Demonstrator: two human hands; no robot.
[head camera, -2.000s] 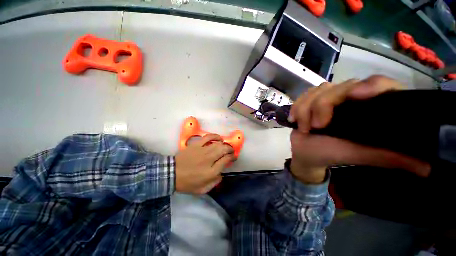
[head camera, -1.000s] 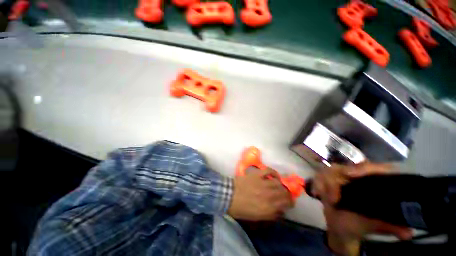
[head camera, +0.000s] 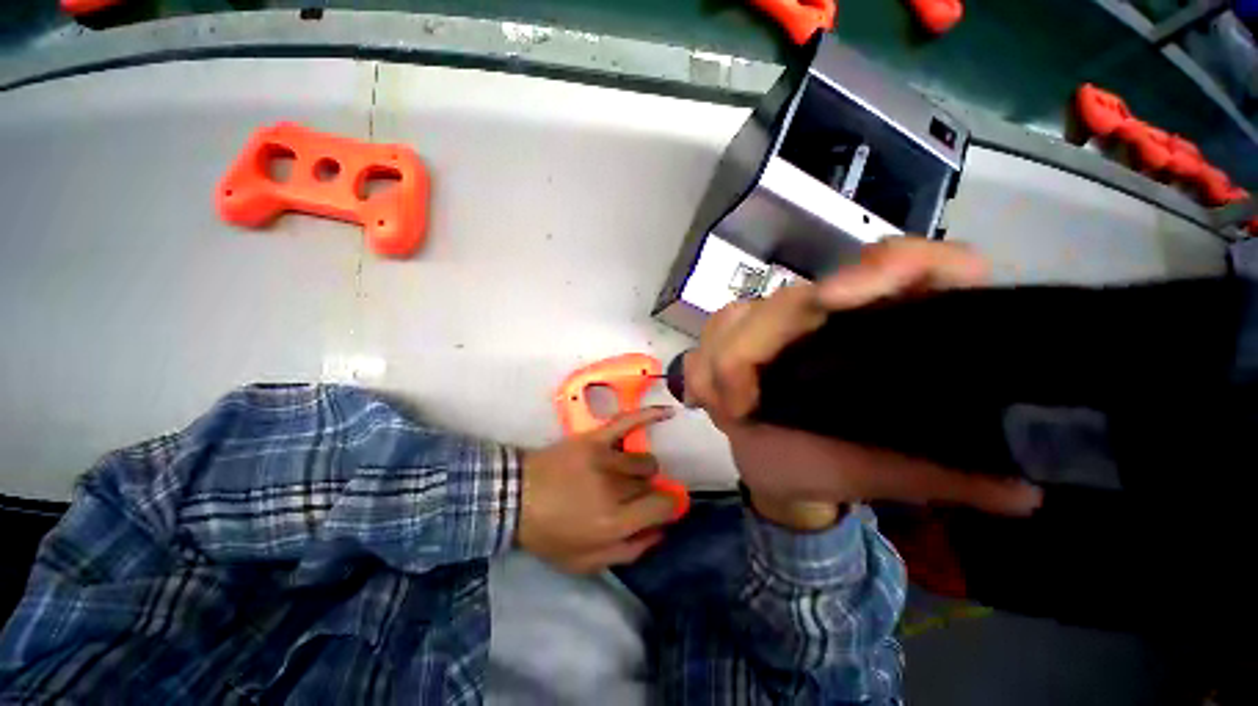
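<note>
An orange plastic housing (head camera: 596, 379) lies near the worktop's front edge, partly covered by my left hand (head camera: 603, 494), whose fingers hold it. My right hand (head camera: 780, 372) grips the thick black electric screwdriver (head camera: 952, 393), held nearly level. Its thin bit (head camera: 661, 375) points left and meets the housing's upper right corner at a small hole. Whether a screw is there is too small to tell. The lower part of the housing is mostly hidden under my left hand.
Another orange housing (head camera: 328, 173) lies at the left on the off-white worktop (head camera: 552, 179). The grey metal screw feeder (head camera: 828, 179) stands behind my right hand, which hides part of its front ledge. Beyond a metal rail, the green conveyor belt (head camera: 593, 19) carries several orange parts.
The housing under my left hand has been turned. The screwdriver has gone from the feeder's ledge two seconds ago to the housing, touching one end a second ago and another corner now. The view has shifted.
</note>
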